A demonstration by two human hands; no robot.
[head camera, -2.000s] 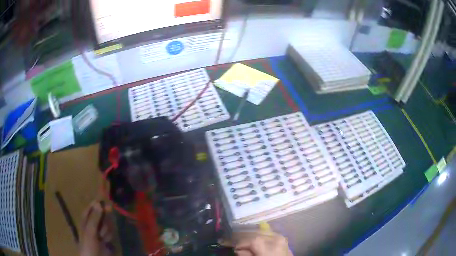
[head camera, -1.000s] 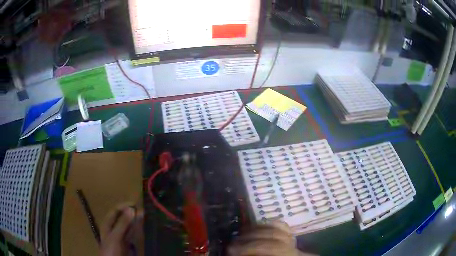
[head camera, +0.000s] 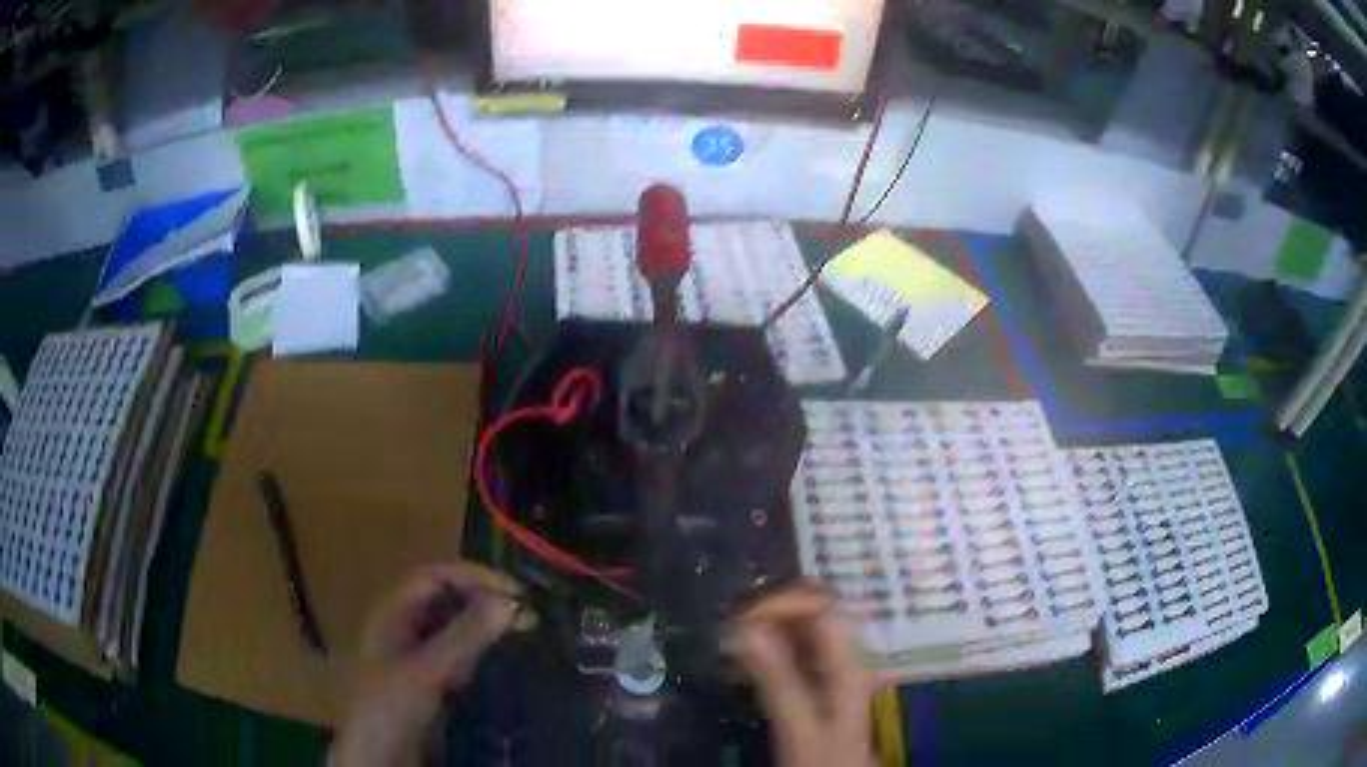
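The black test fixture (head camera: pixel 735 450) stands in front of me, its clamp handle (head camera: pixel 663 237) upright with the red grip at the top. The fixture nest (head camera: pixel 639 659), silvery with a white round spot, shows at the front. My left hand (head camera: pixel 435 644) is at the nest's left, thumb and finger close together with something small and dark at the fingertips. My right hand (head camera: pixel 795 652) is blurred at the nest's right, fingers curled; what it holds, if anything, cannot be told. A looped red test lead (head camera: pixel 502 502) lies on the fixture's left.
A brown board (head camera: pixel 360 435) with a dark strip (head camera: pixel 285 555) lies left, beside the left tray stack (head camera: pixel 75 465). Parts trays (head camera: pixel 945 525) stand right; another tray (head camera: pixel 810 322) lies behind the fixture. Yellow-and-white paper (head camera: pixel 907 292) and the monitor (head camera: pixel 675 38) are at the back.
The clamp handle has swung from lying toward me to upright, uncovering the nest. Both hands have come to the nest's sides. The camera view has shifted, and the monitor block stays red.
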